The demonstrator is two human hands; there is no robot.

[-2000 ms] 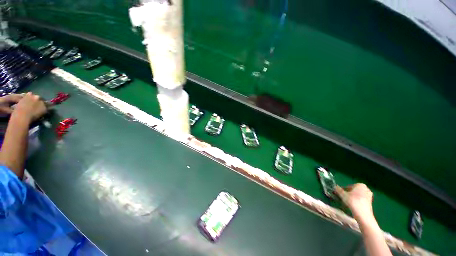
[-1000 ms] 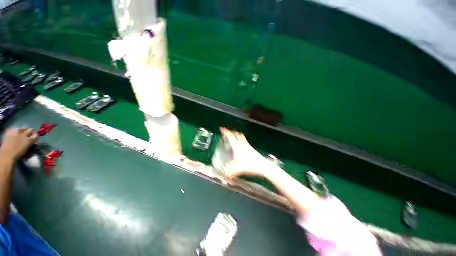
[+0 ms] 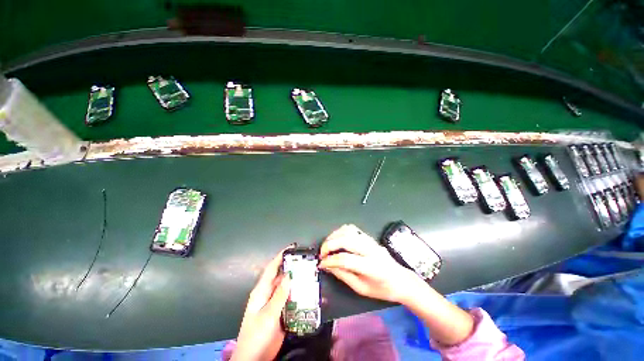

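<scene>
My left hand (image 3: 267, 308) holds a half-assembled phone unit (image 3: 302, 289) at the bench's front edge, its green board and silver face up. My right hand (image 3: 360, 264) is at the unit's upper right edge, fingertips pinched together; whether they hold something small cannot be told. One phone unit (image 3: 179, 221) lies on the bench to the left, another (image 3: 412, 249) just right of my right hand. Two thin black cables (image 3: 104, 229) lie curved at the left. Silver tweezers (image 3: 373, 181) lie near the ledge.
The conveyor belt (image 3: 381, 106) carries several units behind the worn ledge (image 3: 282, 143). Several units (image 3: 487, 188) lie on the bench at the right, beside a tray (image 3: 602, 187) of units. A white-wrapped post (image 3: 35, 120) stands at the left. Blue clothing (image 3: 600, 310) shows at the right.
The view has swung right and down. My right hand, earlier blurred over the belt, is now at the bench edge. My left hand has come into view holding a phone unit.
</scene>
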